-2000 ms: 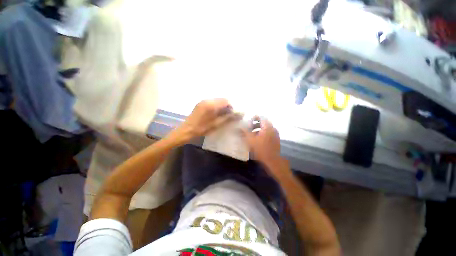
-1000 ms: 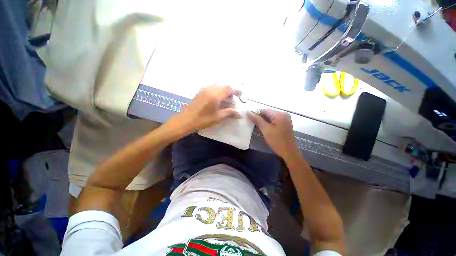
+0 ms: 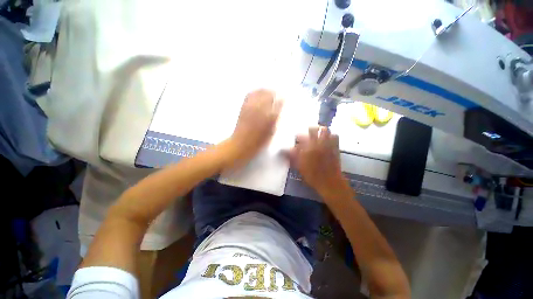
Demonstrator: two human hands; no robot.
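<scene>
A small cream fabric piece (image 3: 257, 176) lies at the table's front edge, its lower end hanging over my lap. My left hand (image 3: 254, 124) is on its upper left part, fingers together and blurred. My right hand (image 3: 317, 156) is at its right edge, with the thumb on the cloth and fingers just below the needle area (image 3: 327, 112). The upper end of the piece is lost in glare. The white sewing machine (image 3: 409, 82) with a blue stripe and "JACK" lettering stands at the right.
A black smartphone (image 3: 409, 156) lies right of my right hand. Yellow loops (image 3: 373, 114) show beneath the machine arm. Large cream cloth (image 3: 87, 111) drapes over the table's left side. The grey table edge (image 3: 169, 153) bears a printed scale. More cloth hangs below the table at right.
Both hands and the piece have moved up towards the needle area. My left hand is flatter on the cloth. The view has shifted, bringing the machine head closer to my right hand.
</scene>
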